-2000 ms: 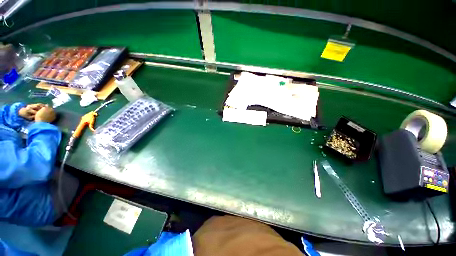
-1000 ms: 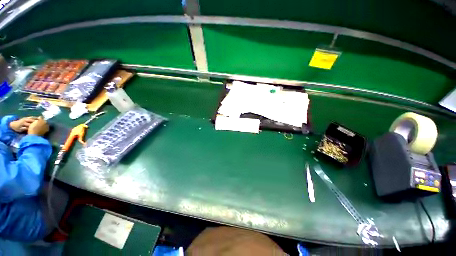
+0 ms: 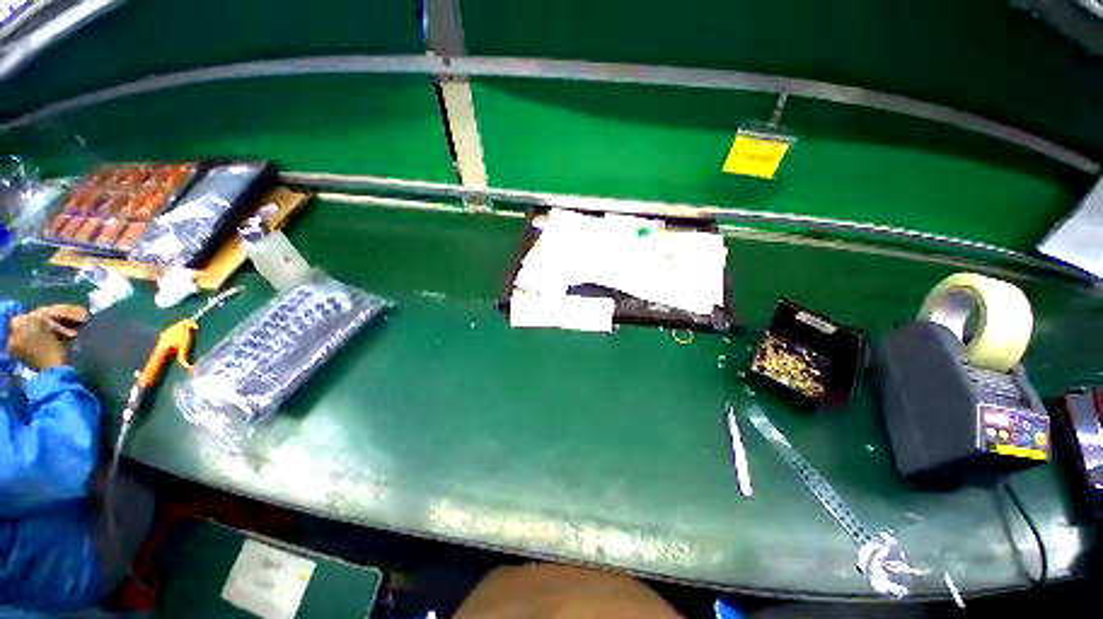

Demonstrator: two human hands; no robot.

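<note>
Neither of my hands is in view; a bit of blue cloth shows at the bottom edge. Silvery-white tweezers (image 3: 738, 451) lie alone on the green bench (image 3: 520, 423). To their right lies a long clear plastic strip (image 3: 813, 480) with a crumpled end. Behind them a small black box (image 3: 807, 353) holds tiny gold-coloured pieces. At the right stands a dark grey tape dispenser (image 3: 937, 405) with a cream tape roll (image 3: 1002, 322) on top.
White sheets (image 3: 623, 260) lie on a black tray at the back. A bagged parts tray (image 3: 284, 351) and an orange-handled air gun (image 3: 165, 351) lie at left, beside a person's blue sleeve (image 3: 55, 423). Orange-brown parts (image 3: 121, 206) lie far left. A yellow tag (image 3: 756, 155) hangs from the rail.
The whole view has shifted, so bench items appear further left and slightly lower. More of a dark object shows at the right edge. The bench items keep their places relative to each other.
</note>
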